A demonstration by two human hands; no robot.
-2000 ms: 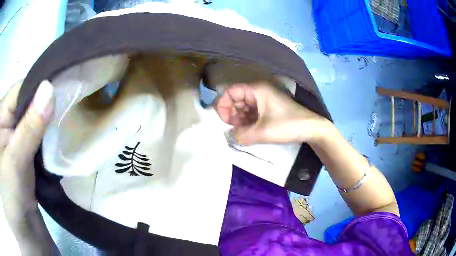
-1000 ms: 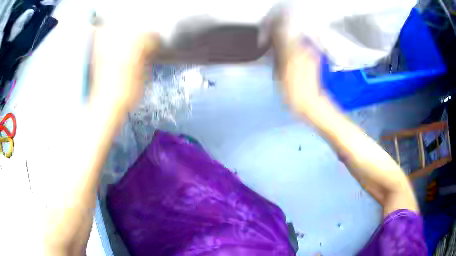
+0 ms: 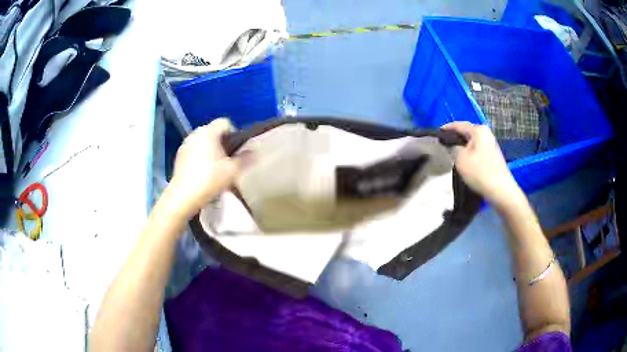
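A white garment (image 3: 295, 172) with a dark brown waistband (image 3: 344, 126) hangs open between my hands above my lap. My left hand (image 3: 206, 165) grips the waistband at its left end. My right hand (image 3: 479, 159) grips it at its right end. The opening faces me, and its near edge is parted at the front, with one dark band end at lower right. A blurred dark patch shows inside. Some fingers are hidden behind the cloth.
Scissors with red and yellow loops (image 3: 31, 206) lie on the pale table (image 3: 103, 151) at left. Dark garments (image 3: 48, 69) are heaped behind. White pieces (image 3: 227, 34) lie over a blue bin (image 3: 234, 93). Another blue bin (image 3: 440, 75) holds checked cloth. A wooden rack (image 3: 584, 240) stands at right.
The garment was raised far forward and blurred one second ago; now it is back nearer me, its waistband spread open between both hands. More of the bins shows.
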